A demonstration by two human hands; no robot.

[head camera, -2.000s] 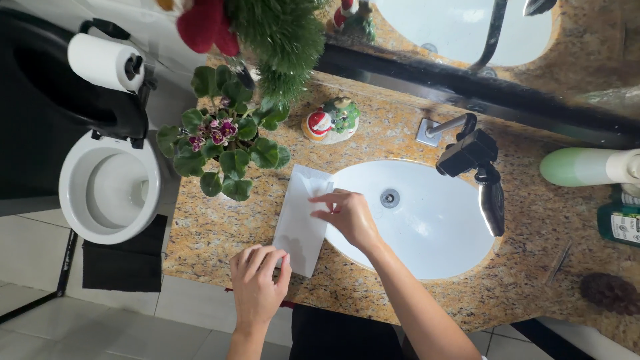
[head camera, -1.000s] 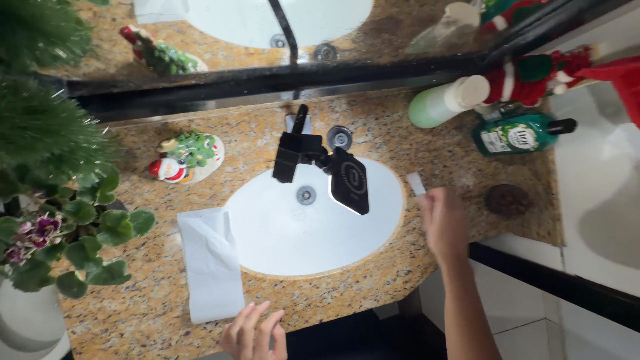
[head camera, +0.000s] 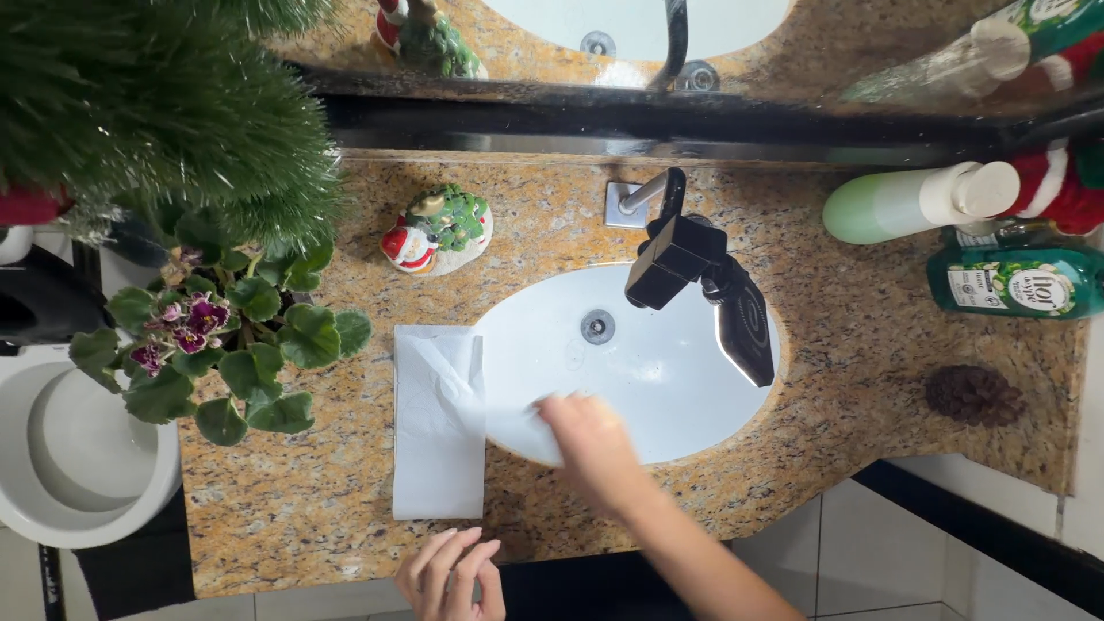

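A folded white paper sheet (head camera: 438, 466) lies on the granite counter just left of the sink basin (head camera: 552, 345). On its upper part is a slim white item (head camera: 444, 366), whose kind I cannot tell. My right hand (head camera: 595, 444), blurred by motion, is over the lower left part of the basin. Its closed fingers hold a small whitish thing (head camera: 509, 418), too blurred to name, that reaches toward the sheet. My left hand (head camera: 450, 573) is near the counter's front edge, below the sheet, with fingers bent and apart and nothing seen in them.
A black faucet-side mount (head camera: 677, 263) overhangs the basin. A Santa figurine (head camera: 438, 231) stands behind the sheet; a potted violet (head camera: 250, 345) and tinsel greenery (head camera: 164, 112) are left. At right are a pale green bottle (head camera: 897, 203), a dark green bottle (head camera: 1018, 280) and a pine cone (head camera: 973, 395).
My right hand was over the sheet two seconds ago, then at a small white item right of the basin, and has since come back left. My left hand has drawn away from the sheet.
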